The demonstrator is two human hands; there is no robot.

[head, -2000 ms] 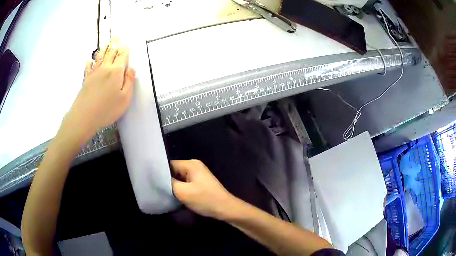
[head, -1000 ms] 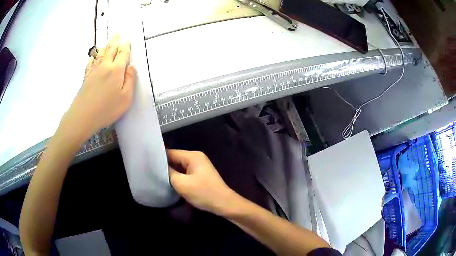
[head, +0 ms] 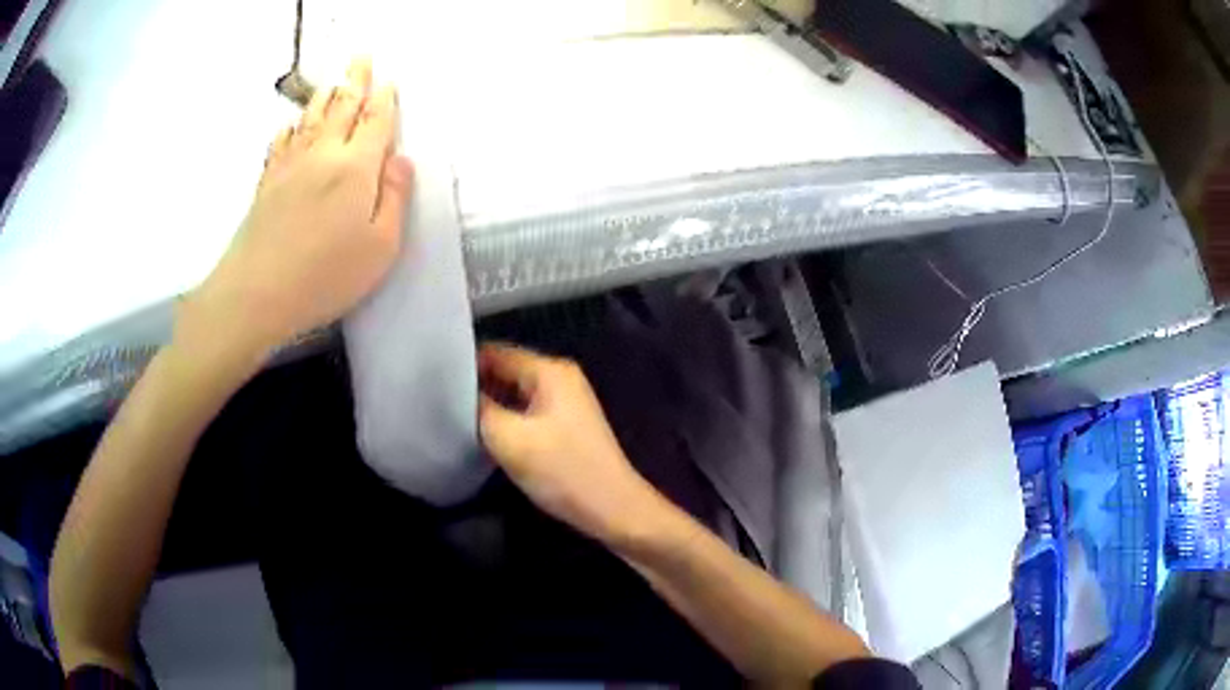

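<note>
A long pale strip [head: 413, 364] with a rounded end, like a collar or waistband piece, runs off the white machine table [head: 567, 108] and hangs over its front edge. My left hand [head: 331, 202] lies flat on the strip's left side on the table, fingers pointing away. My right hand [head: 546, 429] pinches the strip's right edge below the table edge, near the rounded end; its fingertips are partly hidden. The strip's far end blurs into the bright table top. The needle and presser foot are not visible.
Silver snips [head: 809, 49] and a dark flat rectangle [head: 931, 70] lie at the back right. A ruler strip [head: 755, 227] runs along the table edge. Loose thread [head: 1039, 280] hangs at right. Pale panels [head: 931, 506] and blue baskets [head: 1113, 539] are below. Dark cloth covers my lap.
The strip has moved away from me, so its rounded end is nearer the table edge. My right hand has moved up with it. The view has shifted a little and is more blurred.
</note>
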